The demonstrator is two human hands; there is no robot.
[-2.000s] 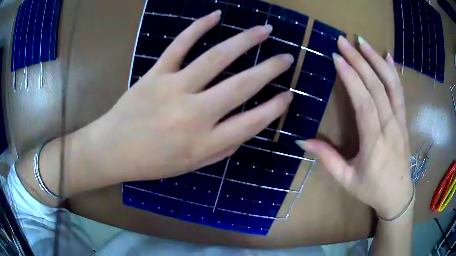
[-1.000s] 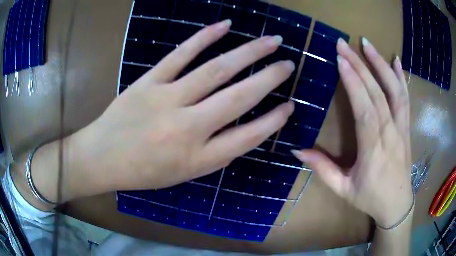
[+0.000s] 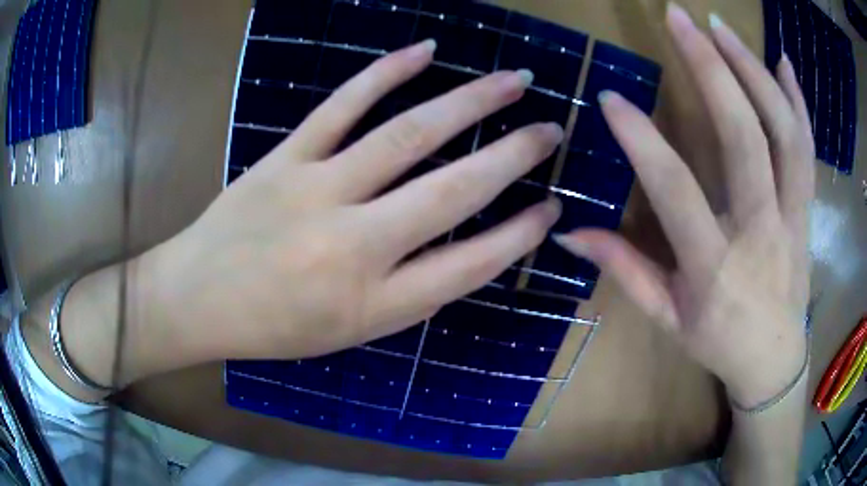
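A large dark blue solar cell (image 3: pixel 475 361) with thin silver lines lies on the brown tabletop in front of me. My left hand (image 3: pixel 380 199) is spread flat over it, palm down, with fingers apart. A narrow cut cell strip (image 3: pixel 594 171) lies along the cell's right side with a thin gap between; silver lines cross the gap. My right hand (image 3: pixel 718 209) is at the strip, with its index fingertip on the strip's upper part and its thumb tip at the right edge. A silver bracket-shaped wire (image 3: pixel 570 372) projects past the cell's lower right edge.
A blue cell piece with wire leads (image 3: pixel 49 71) lies at the far left. Another cell piece (image 3: pixel 816 76) lies at the upper right, partly behind my right hand. Red and yellow handles (image 3: pixel 842 365) lie at the right. The tabletop's front edge curves below the cell.
My right index finger has moved from the strip's right edge onto its face, and the other fingers have risen away. My right thumb has moved up. The left hand is almost unchanged.
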